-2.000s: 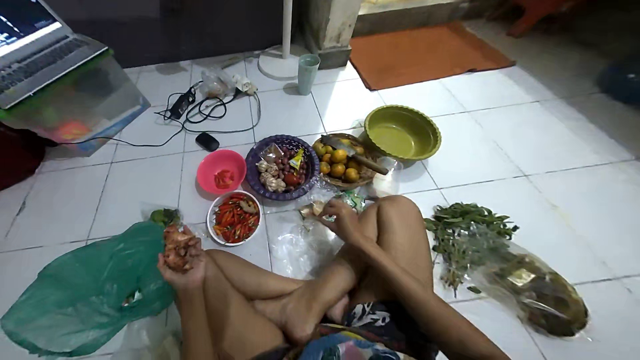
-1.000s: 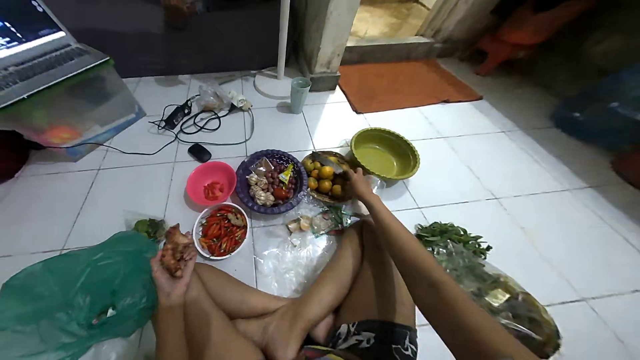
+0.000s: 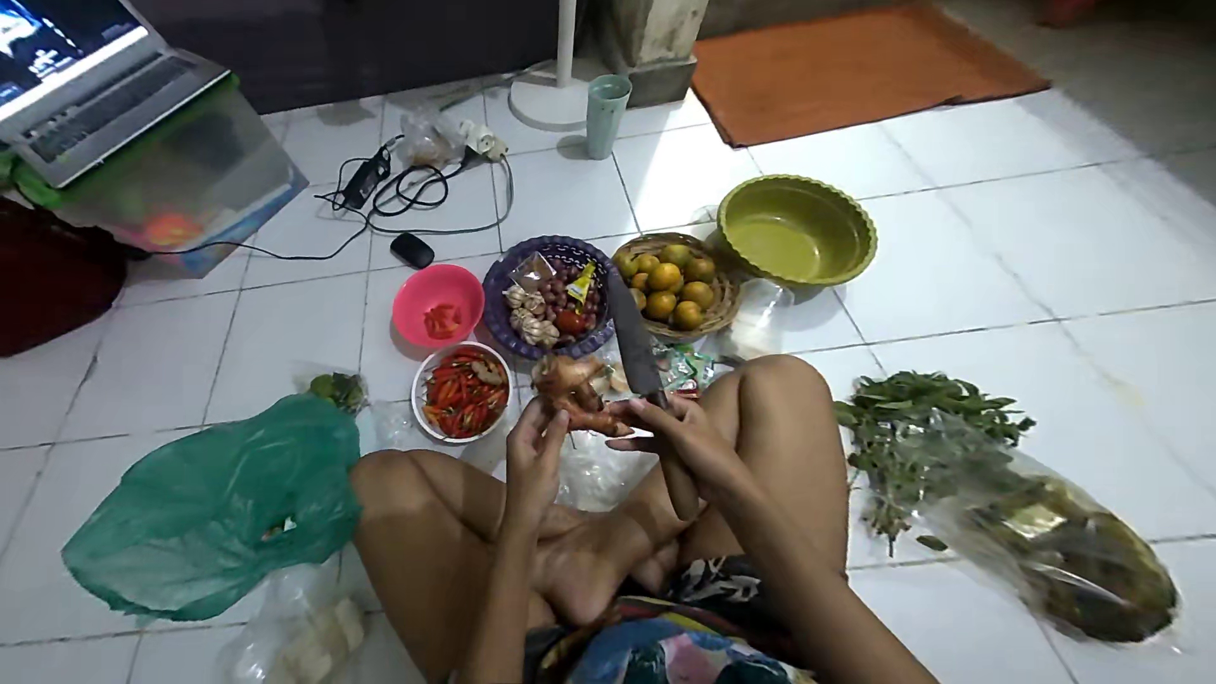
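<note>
My left hand [image 3: 537,446] grips a knobbly reddish-brown root, probably galangal or ginger [image 3: 573,388], above my crossed legs. My right hand [image 3: 679,437] holds a kitchen knife [image 3: 635,337] by its handle, blade pointing up and away, with the fingertips at the root's right end. Just beyond are a white bowl of red chillies [image 3: 466,392], a pink bowl [image 3: 438,305] with a few red pieces, and a purple basket [image 3: 551,294] of garlic, shallots and a tomato. A woven basket [image 3: 676,287] of orange-green citrus fruit stands beside an empty olive-green basin [image 3: 796,230].
A green plastic bag [image 3: 223,503] lies at left, leafy greens [image 3: 926,427] and a clear bag [image 3: 1054,541] at right. Farther off are a laptop [image 3: 104,104] on a storage box [image 3: 199,176], cables [image 3: 408,195], a mouse [image 3: 411,250], a cup [image 3: 606,116] and an orange mat [image 3: 855,62].
My right hand has taken the knife from over the citrus basket and brought it back to the root. My left hand has moved right with the root, between my knees.
</note>
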